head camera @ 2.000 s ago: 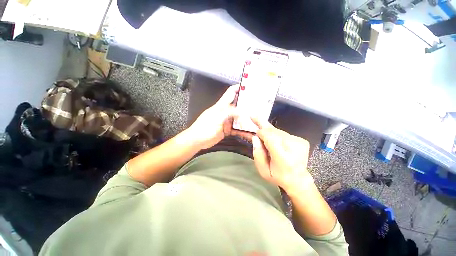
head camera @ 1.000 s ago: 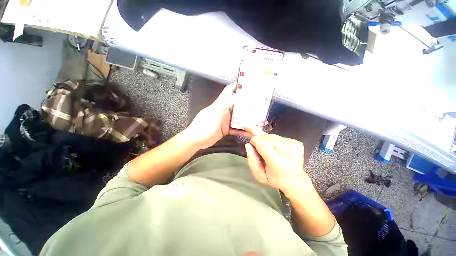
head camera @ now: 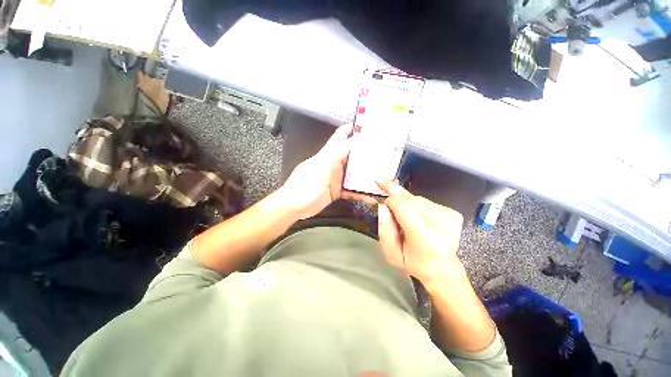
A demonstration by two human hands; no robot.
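A smartphone with a lit white screen and small red marks is held over my lap, in front of the table edge. My left hand grips its left side and lower end. My right hand is at the phone's lower right, its thumb or a finger touching the bottom of the screen; the other fingers are curled. A black garment lies on the table beyond the phone, with a small plaid piece at its right end.
The white table edge crosses in front of me. Machine parts stand at upper right. Brown plaid cloth and black cloth are heaped at left. A blue crate holding black cloth is on the floor at right.
My right hand has moved slightly up and right, with its fingertip at the lower screen. The phone stays in my left hand. The whole view has shifted slightly.
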